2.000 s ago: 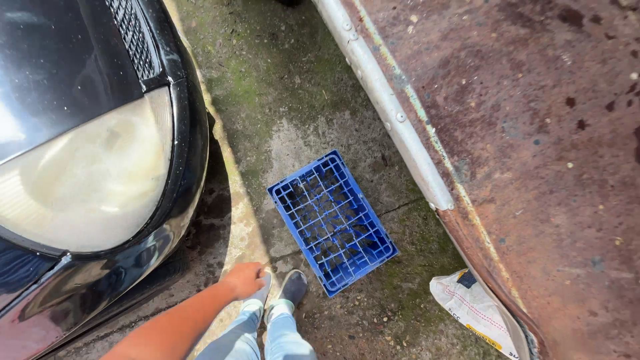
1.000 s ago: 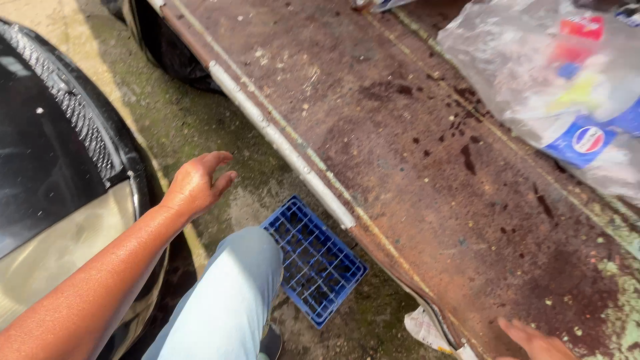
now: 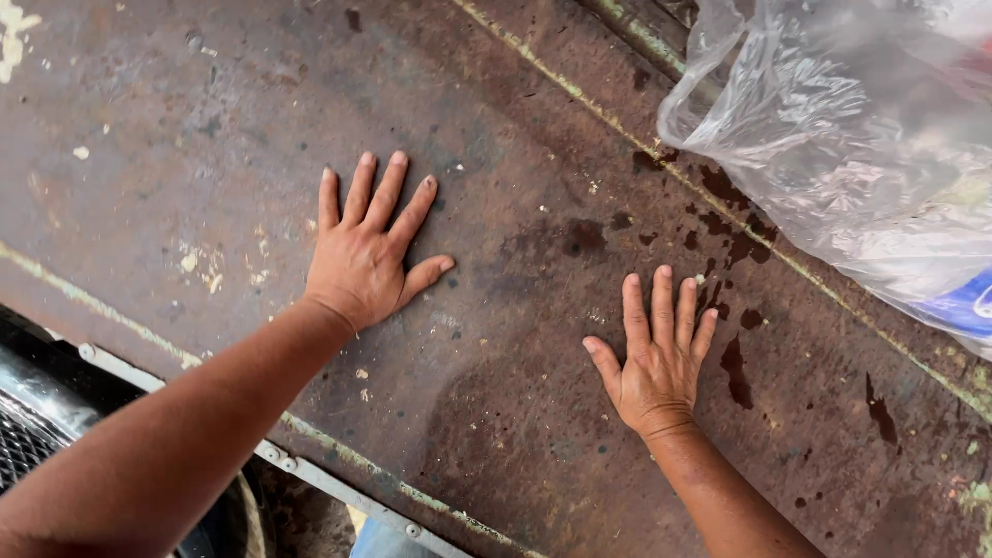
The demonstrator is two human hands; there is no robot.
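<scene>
A worn brown surface with faded pale green lines fills most of the head view. My left hand rests palm down on it, left of the middle, fingers spread and holding nothing. Lower and to the right, my right hand is also palm down on the surface, its fingers apart. Dark wet spots lie just right of that hand. A clear plastic bag with colored contents, which I cannot make out, sits at the upper right, apart from both hands.
A pale metal edge strip with rivets runs along the near side of the surface. Beyond it at the lower left is a black vehicle's front with a mesh grille. Part of my jeans shows below the strip.
Both hands have come to rest on the brown surface; the left was over the ground beside it a second ago. The view has shifted onto the surface, and the blue crate is out of sight.
</scene>
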